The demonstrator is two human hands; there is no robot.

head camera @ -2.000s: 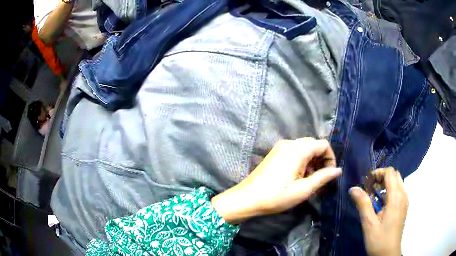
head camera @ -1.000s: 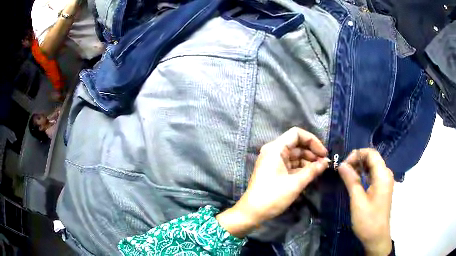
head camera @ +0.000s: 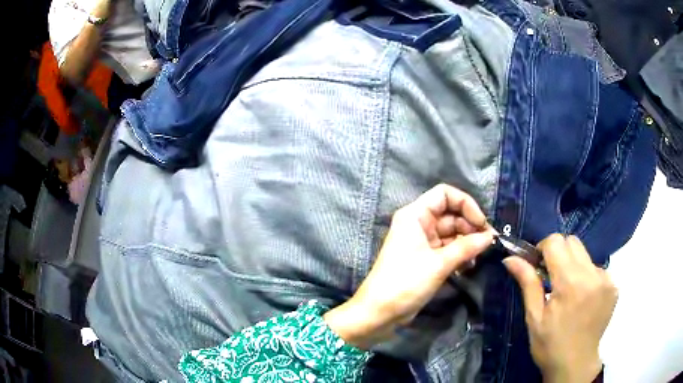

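A denim jacket [head camera: 307, 164] lies spread with its pale grey-blue inside up and its dark blue front strip [head camera: 517, 149] on the right. My left hand [head camera: 419, 262] pinches something very small, with the fingertips at the inner edge of the dark strip. My right hand [head camera: 565, 299] holds thread snips [head camera: 522, 248], whose blade tips point left and reach my left fingertips. A small part of the brand label [head camera: 507, 229] shows just above the blades. What my left fingertips pinch is too small to tell.
Dark garments with brassy buttons [head camera: 636, 37] lie at the upper right. A white table surface [head camera: 651, 277] shows at the right. A blue sleeve [head camera: 195, 97] lies across the jacket's upper left. Another person's arm [head camera: 84, 48] is at the upper left, near grey bins [head camera: 56, 217].
My right hand has turned, and the snips' blades now show between the hands, partly covering the label. My left hand stays pinched near the label, after moving slightly left and up from its earliest place.
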